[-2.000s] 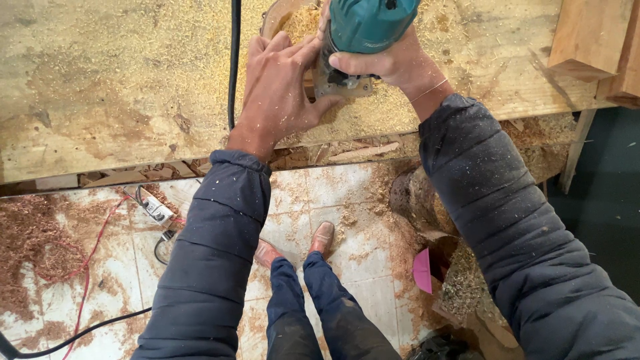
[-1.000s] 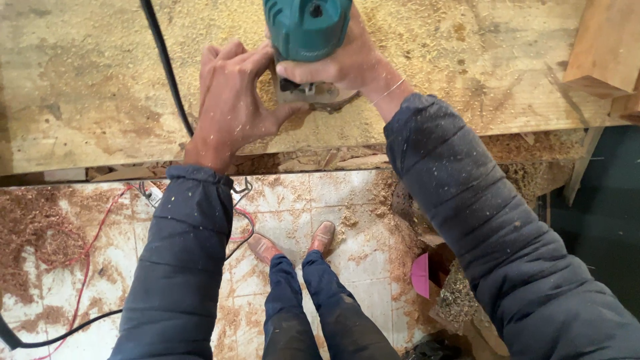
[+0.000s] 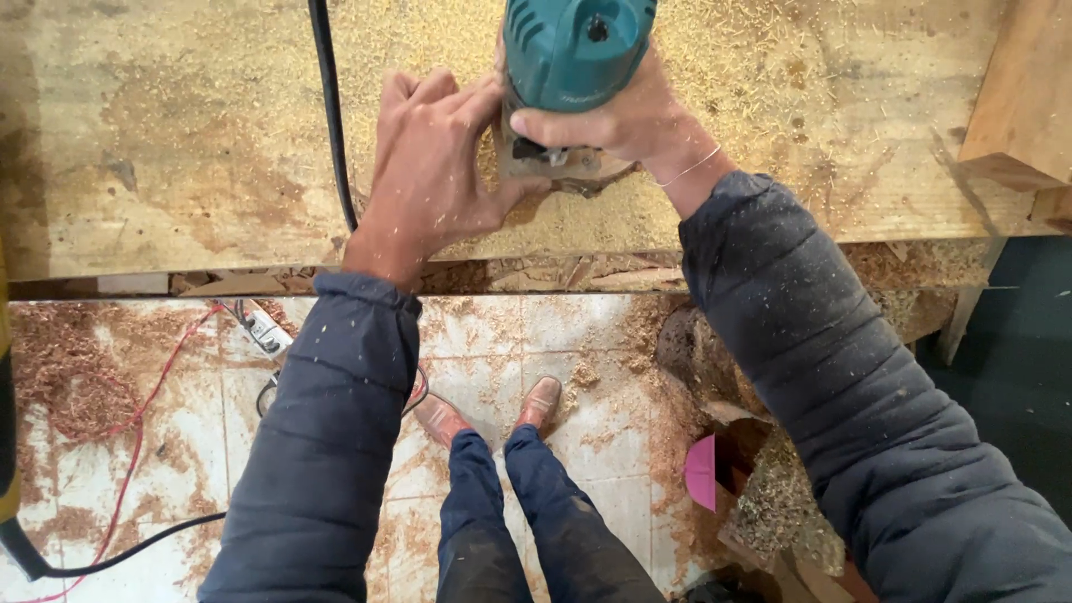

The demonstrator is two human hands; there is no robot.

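Observation:
My right hand [image 3: 615, 121] is wrapped around the body of a teal trim router [image 3: 578, 50], its thumb across the front below the motor housing. The router's base rests on a small wooden piece [image 3: 590, 182], whose dark, rough edge shows near the bench front. My left hand [image 3: 440, 155] is at the router's left side, fingertips against the base and the thumb reaching to the near edge of the piece; whether it presses the base, the wood or both is hard to tell. The cutter is hidden. Chips fly around both hands.
Pale wood chips cover the wooden bench [image 3: 226, 167]. A black cable [image 3: 333, 117] crosses it at left, and a wooden block [image 3: 1026, 92] stands at right. Below are a power strip [image 3: 266, 331], a red cord [image 3: 159, 381], reddish shavings [image 3: 84, 394] and a pink plastic piece [image 3: 702, 473].
Since two seconds ago, the router and both hands have shifted left along the bench, and the left hand has stayed beside the base. The black cable's upper part has swung left.

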